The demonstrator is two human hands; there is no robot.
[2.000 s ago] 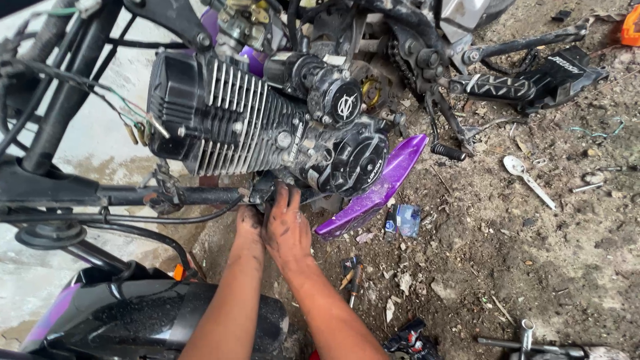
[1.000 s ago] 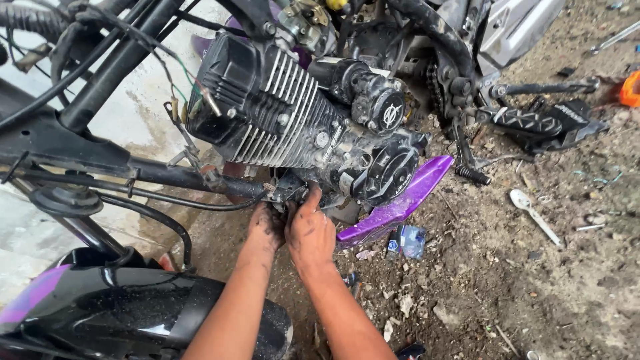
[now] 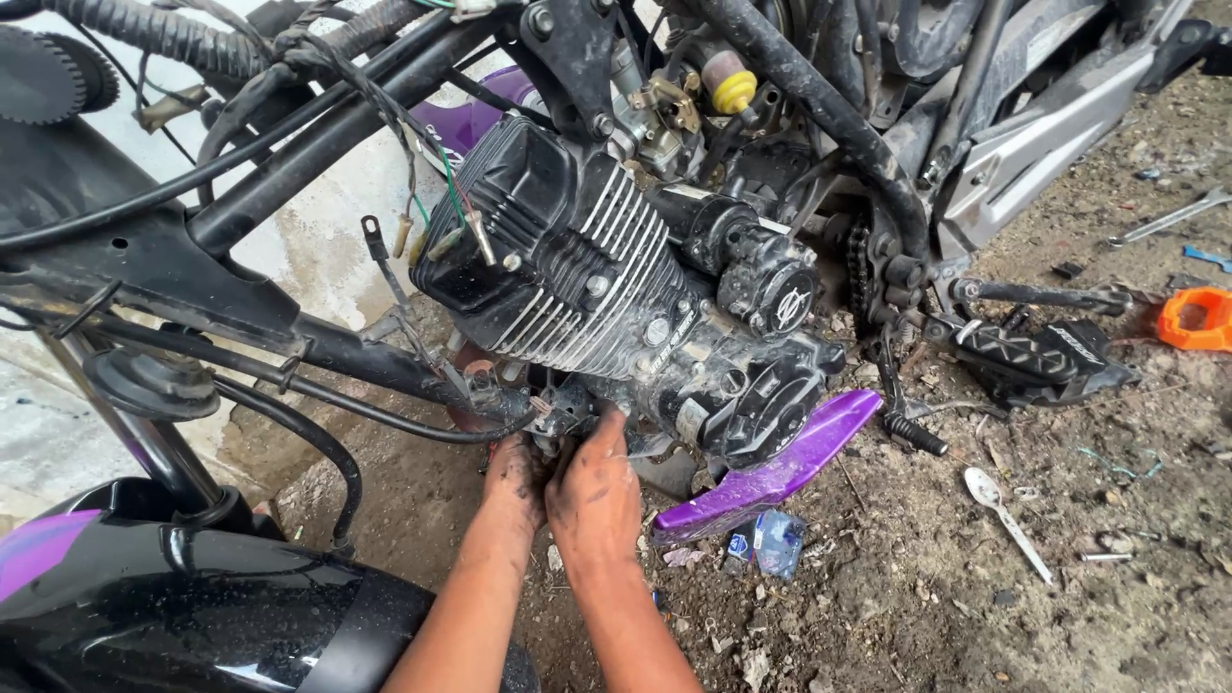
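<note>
A motorcycle engine with a finned black cylinder (image 3: 568, 260) hangs in the black frame. Both hands, grease-stained, are close together at the lower end of the frame's down tube (image 3: 371, 366), against the front underside of the engine. My left hand (image 3: 515, 476) reaches up under the bracket (image 3: 558, 409) there, its fingertips hidden. My right hand (image 3: 597, 481) is beside it, with a finger raised against the bracket by the crankcase; its other fingers are curled out of sight. Whether either hand holds a part cannot be seen. A purple plastic fairing piece (image 3: 770, 472) lies right of the hands, below the engine cover.
The black front fender (image 3: 192, 587) stands at lower left. On the dirt at right are a white plastic spoon (image 3: 1006, 520), a wrench (image 3: 1169, 217) and an orange plastic part (image 3: 1193, 320). A footpeg (image 3: 914, 433) sticks out beneath the engine. Loose wires (image 3: 404, 173) hang near the cylinder.
Both hands stay at the same bracket under the engine, with only small shifts of the fingers. The view has moved, showing the carburetor area more fully.
</note>
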